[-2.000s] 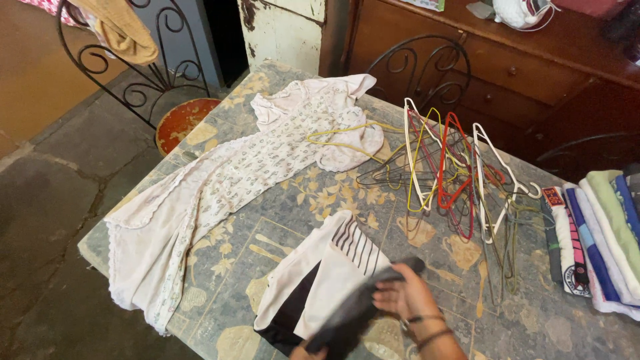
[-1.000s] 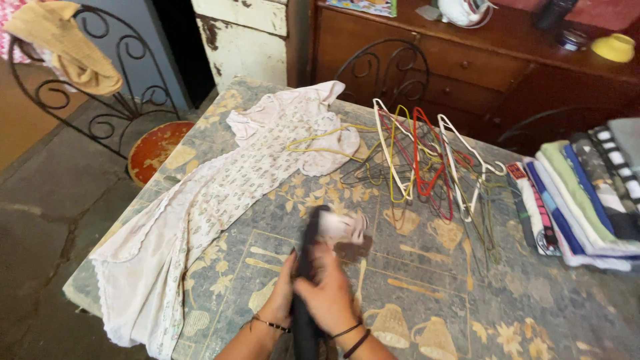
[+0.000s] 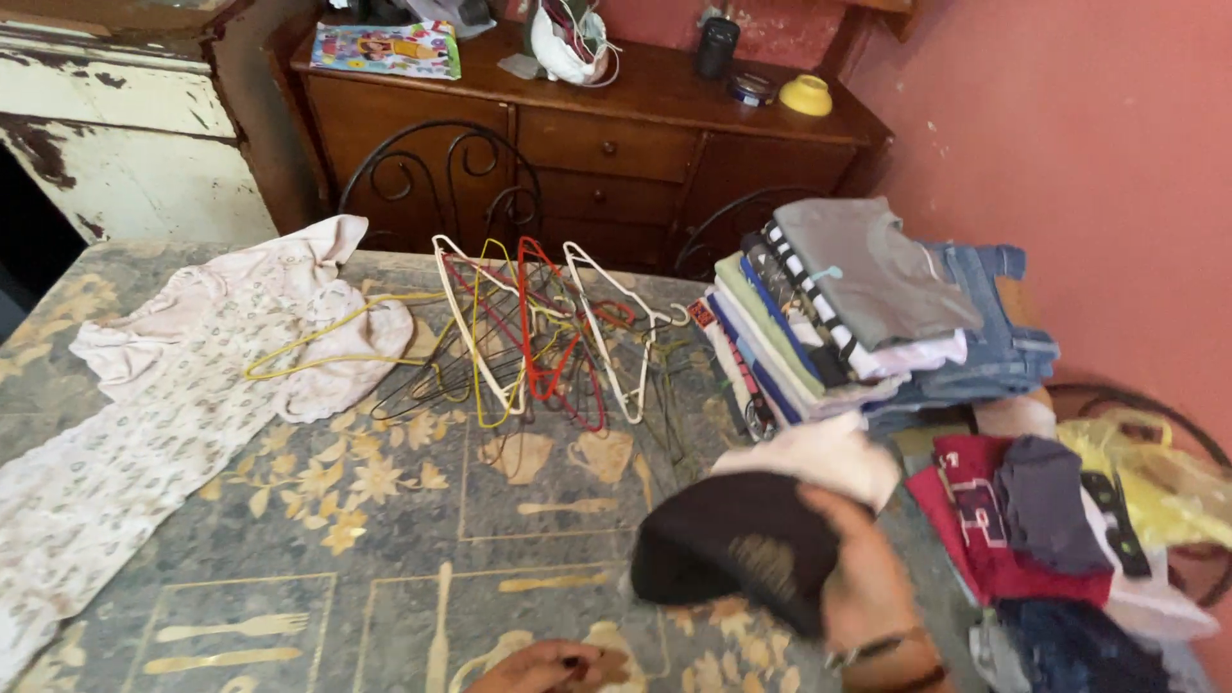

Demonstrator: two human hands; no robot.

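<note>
My right hand (image 3: 866,577) grips a folded black and white garment (image 3: 741,549) above the right part of the table; motion blurs it. Low in the frame is my left hand (image 3: 553,669), partly cut off, fingers bent and nothing seen in it. Beyond the garment stands a stack of folded clothes (image 3: 818,308), a grey shirt (image 3: 871,269) on top and folded jeans (image 3: 991,327) beside it. Several clothes hangers (image 3: 534,332), white, red, yellow and dark, lie tangled at the table's far side. A pale printed nightdress (image 3: 192,404) is spread out at the left, a yellow hanger (image 3: 327,346) across it.
More folded clothes, among them a red garment (image 3: 1011,520), lie at the right near a yellow plastic bag (image 3: 1145,462). Metal chairs (image 3: 452,183) stand behind the patterned table (image 3: 404,539). A wooden sideboard (image 3: 597,106) with a yellow bowl (image 3: 807,94) is against the wall.
The black and white garment, spread on the table two seconds ago, is folded smaller and has moved right in my right hand. My left hand has let go of it. The view has swung right.
</note>
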